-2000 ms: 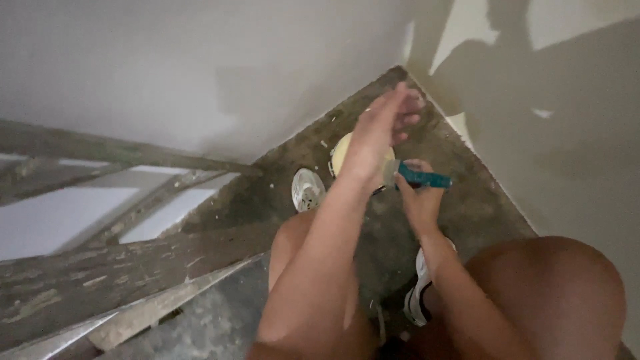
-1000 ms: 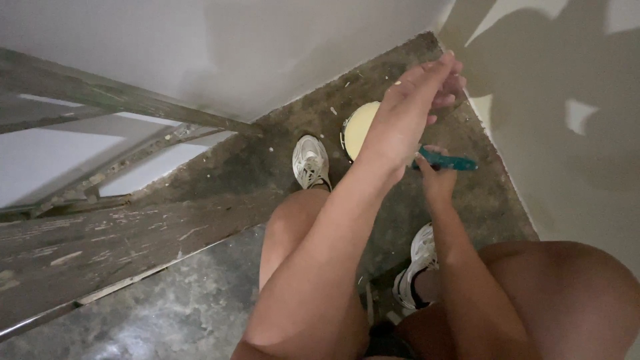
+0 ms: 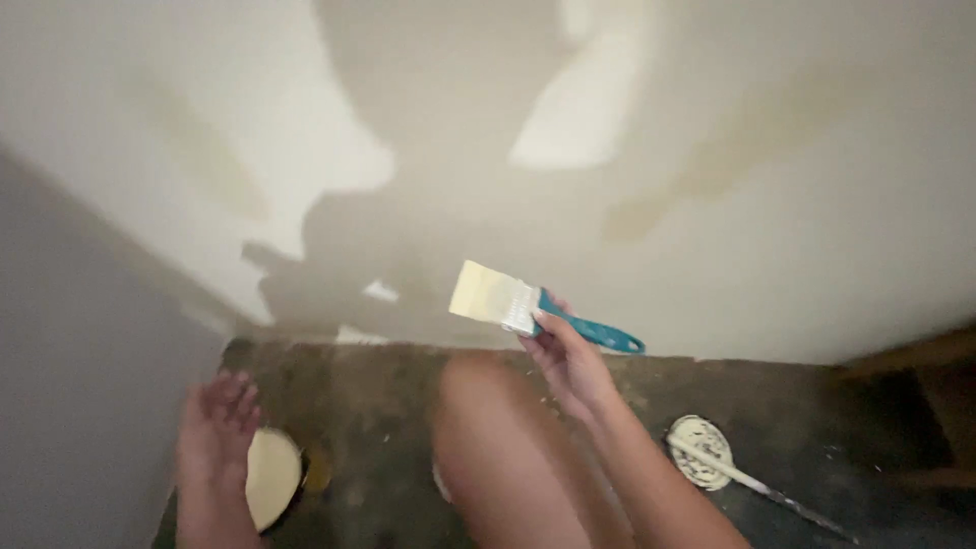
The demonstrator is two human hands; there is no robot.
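My right hand [image 3: 568, 358] grips a flat paintbrush [image 3: 591, 329] at the base of its teal handle. The brush has a metal ferrule, and its bristles are coated in pale yellow paint and point up and left, in front of the wall. At lower left my left hand [image 3: 221, 408] is empty, with its fingers apart and blurred. Beside and partly behind that hand is a round container of pale yellow paint [image 3: 276, 476] on the floor; my hand and wrist hide its left part.
A paint-covered lid [image 3: 698, 446] lies on the floor at right with a paint-smeared stick [image 3: 751, 482] across it. The pale wall [image 3: 473, 191] carries shadows and yellowish patches. It meets a grey wall [image 3: 84, 320] at left. My bent knee [image 3: 488, 412] is in the middle.
The view has swung right toward the wall, bringing the lid and stick into sight. My right hand has lifted the brush from near the paint container, and my hands are farther apart.
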